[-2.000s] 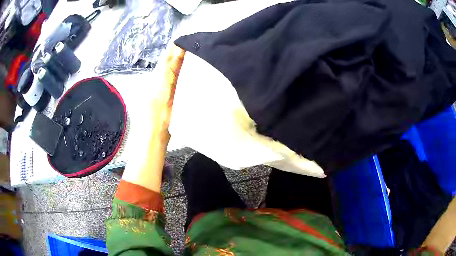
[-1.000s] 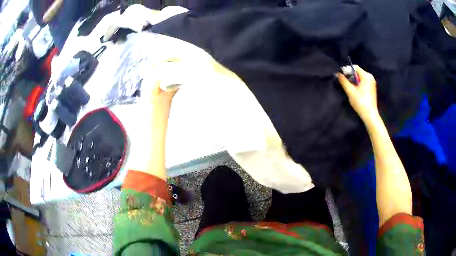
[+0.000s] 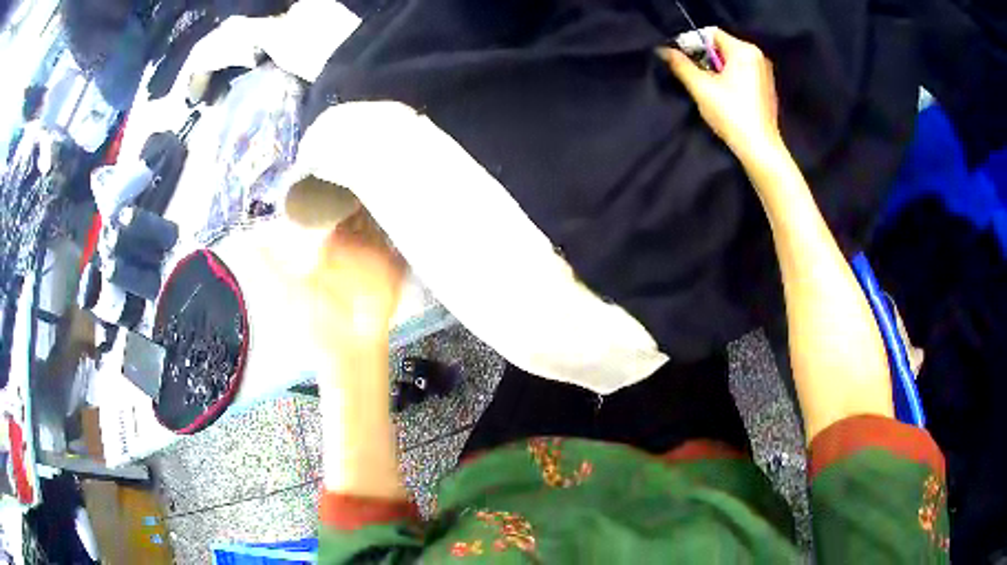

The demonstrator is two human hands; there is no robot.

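Observation:
A dark garment (image 3: pixel 574 121) spreads over the table and hangs at its front. Its cream collar (image 3: pixel 475 226) curves from upper left down to a pointed end at the lower middle. My left hand (image 3: pixel 359 259) is blurred at the collar's left part, its fingers beneath or behind the curled edge; its grip is hidden. My right hand (image 3: pixel 729 83) is over the dark cloth at the upper right, closed around the thread snips (image 3: pixel 712 53), with pink grip and a thin blade or needle pointing up.
A round black tray with red rim (image 3: pixel 242 331) holds small discs, with a flat dark rectangle (image 3: pixel 145 362) at its edge. Spools (image 3: pixel 141 234) and a crinkled clear bag (image 3: pixel 252 144) lie beyond. Blue crates stand at right (image 3: pixel 889 331) and bottom left (image 3: pixel 265 551); speckled floor shows below.
The right hand has come into view and moved up and slightly left over the cloth. The left hand has moved down, and the collar now curls up around it. The dark cloth has spread leftward.

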